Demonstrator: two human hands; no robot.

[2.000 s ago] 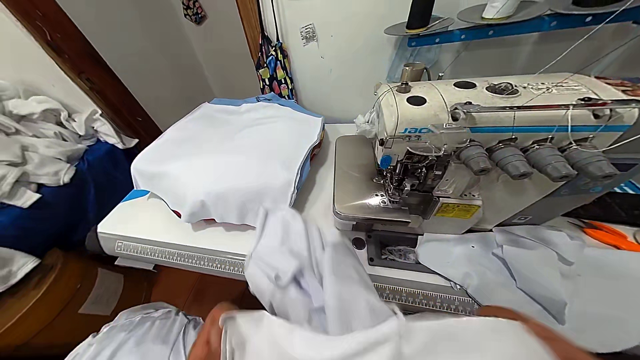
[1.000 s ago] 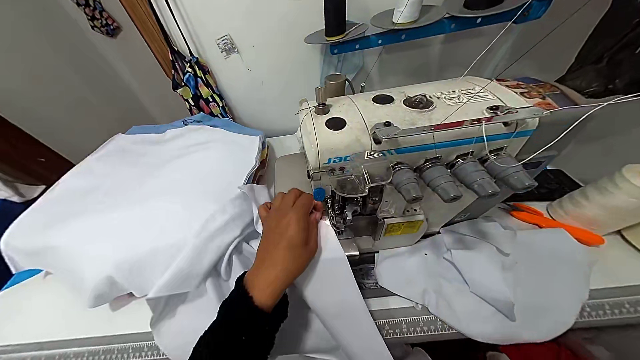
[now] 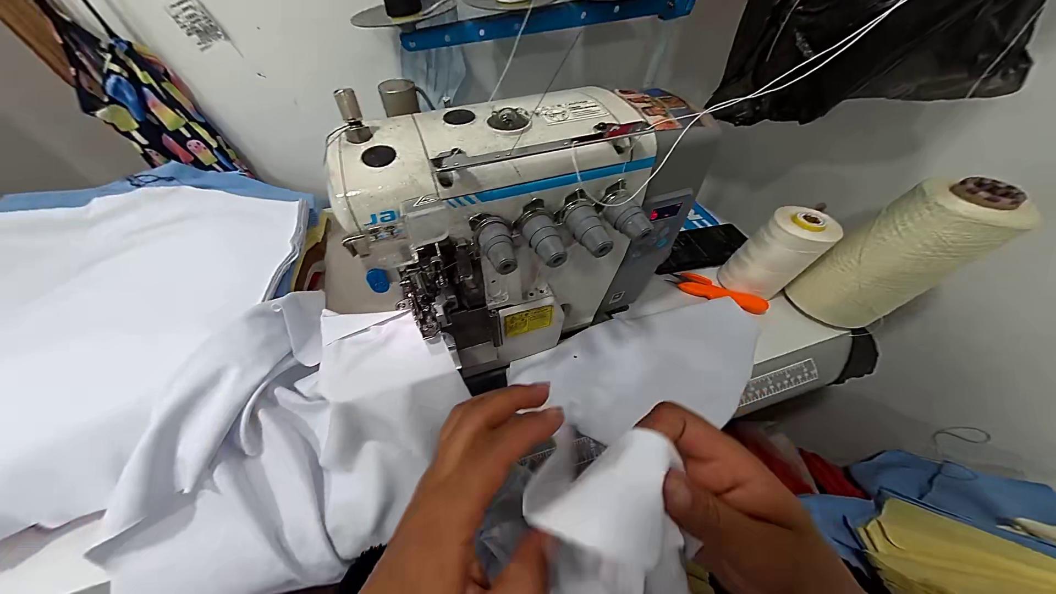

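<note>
My right hand (image 3: 726,487) pinches a small piece of white fabric (image 3: 615,503) between thumb and fingers, low in front of the overlock sewing machine (image 3: 511,181). Just left of that piece, my left hand (image 3: 474,470) is spread, its fingers apart; no cloth shows in its grip. A larger white fabric (image 3: 371,388) lies with its upper edge at the machine's needle and presser foot area (image 3: 437,297) and drapes down to the left. Another cut white piece (image 3: 652,363) rests on the table right of the needle area.
A stack of white fabric (image 3: 148,256) over light blue cloth stands at left. Orange-handled snips (image 3: 726,295), a small thread cone (image 3: 780,247) and a large cream cone (image 3: 916,247) stand at right. Folded blue and yellow cloth (image 3: 949,544) lies lower right. Threads run above the machine.
One second ago a hand was at the needle area on the white fabric; now both hands are lower and to the right, with a small white piece in my right hand. The view has shifted right.
</note>
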